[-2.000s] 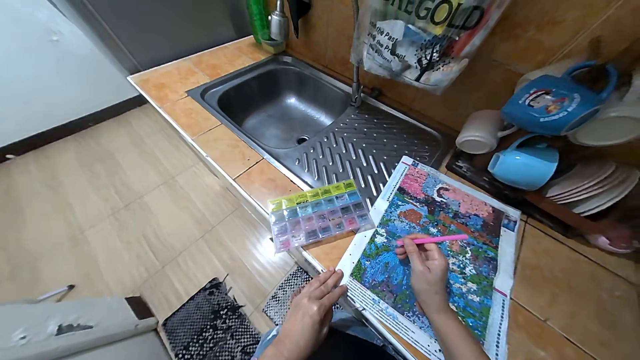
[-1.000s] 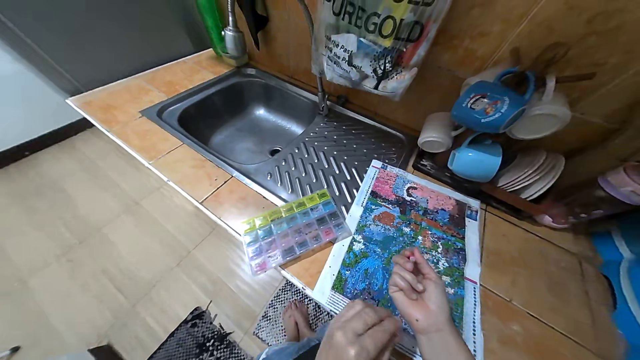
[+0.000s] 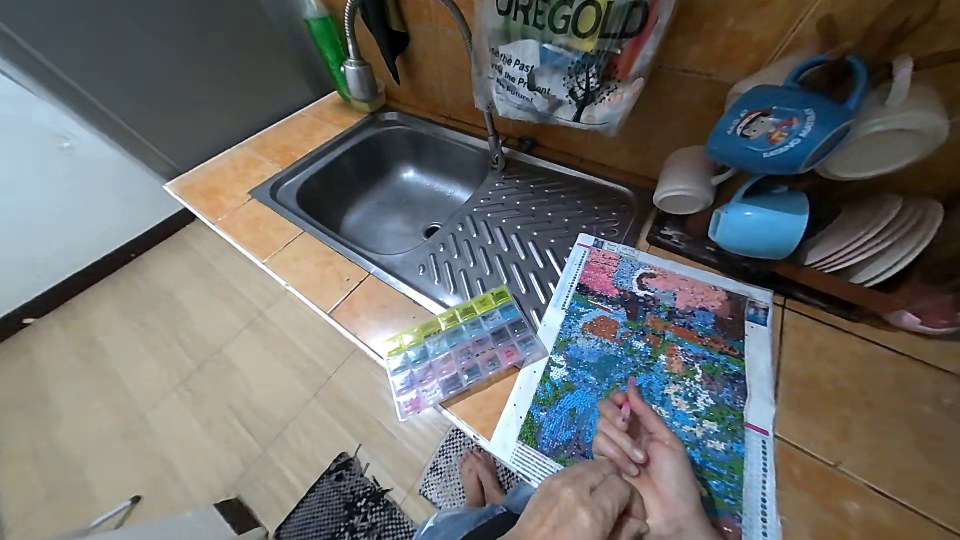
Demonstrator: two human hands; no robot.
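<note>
A diamond painting canvas [image 3: 652, 360] with a colourful beaded picture and white margins lies on the tiled counter. My right hand [image 3: 652, 457] is over its lower part, palm turned up and fingers curled around a pink pen [image 3: 628, 397], of which only a little shows. My left hand [image 3: 581, 499] touches the right hand at its palm or wrist, fingers bent; whether it holds something is hidden. A clear multi-compartment bead box [image 3: 461, 349] with a yellow top row lies left of the canvas, partly on the sink's edge and jutting past the counter's front edge.
Behind the box is a steel sink [image 3: 397, 187] with a ribbed drainboard [image 3: 525, 232]. A rack at the right holds a light-blue mug [image 3: 761, 221], a dark-blue mug [image 3: 787, 127] and several plates [image 3: 877, 236]. A printed plastic bag [image 3: 570, 64] hangs on the wall. Below lies a woven mat [image 3: 341, 499].
The right hand has turned from pen-down on the canvas to palm up, and the left hand has come from the canvas's left edge to touch it. The view has shifted.
</note>
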